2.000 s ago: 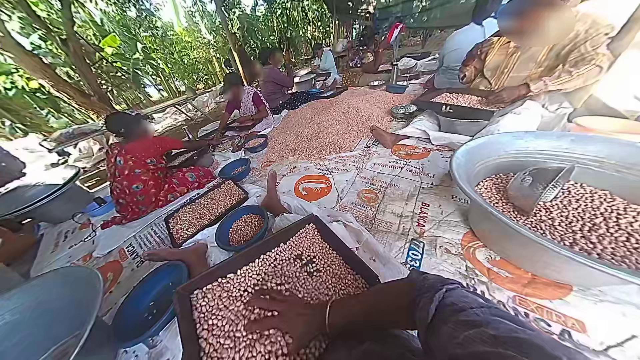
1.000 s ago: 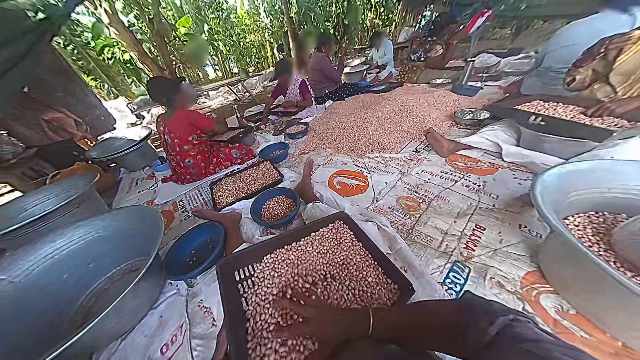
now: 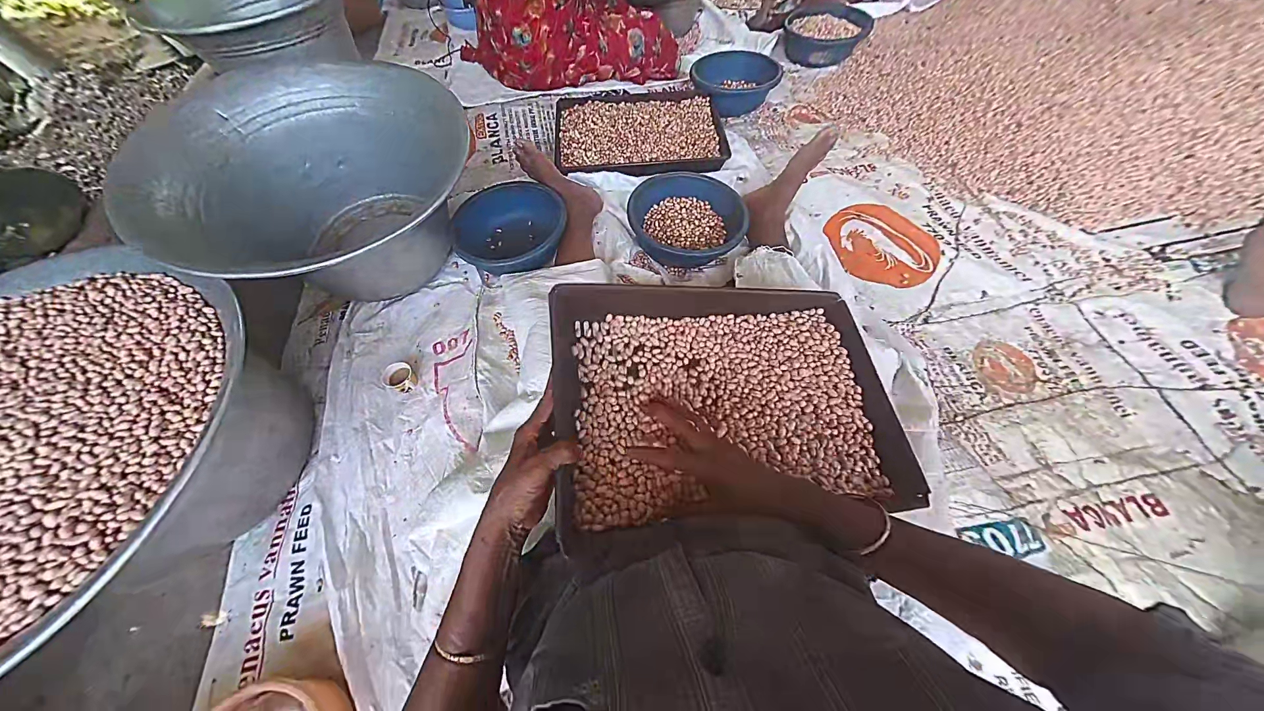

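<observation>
A dark rectangular tray (image 3: 894, 434) rests at my lap, holding a layer of pinkish nuts (image 3: 770, 395) that look like shelled peanuts. My left hand (image 3: 533, 474) grips the tray's left rim, thumb over the edge and the other fingers partly hidden outside it. My right hand (image 3: 701, 459) lies on the nuts with its fingers spread; no grip on any nut shows. Just beyond the tray, between my feet, stands a blue plastic bowl (image 3: 688, 252) with some nuts in it. To its left is another blue bowl (image 3: 509, 227) with a few bits inside.
At left stand a wide metal basin (image 3: 247, 168) and a metal tub (image 3: 237, 336) full of nuts. Farther off are a second tray of nuts (image 3: 642, 133), more blue bowls (image 3: 736, 84), a person in red patterned clothing (image 3: 573, 44) and a large nut heap (image 3: 1066, 109). Printed sacks (image 3: 1066, 395) cover the ground.
The view has swung down and left. My left hand now shows at the tray's left rim; it was not visible earlier. My right hand remains on the nuts.
</observation>
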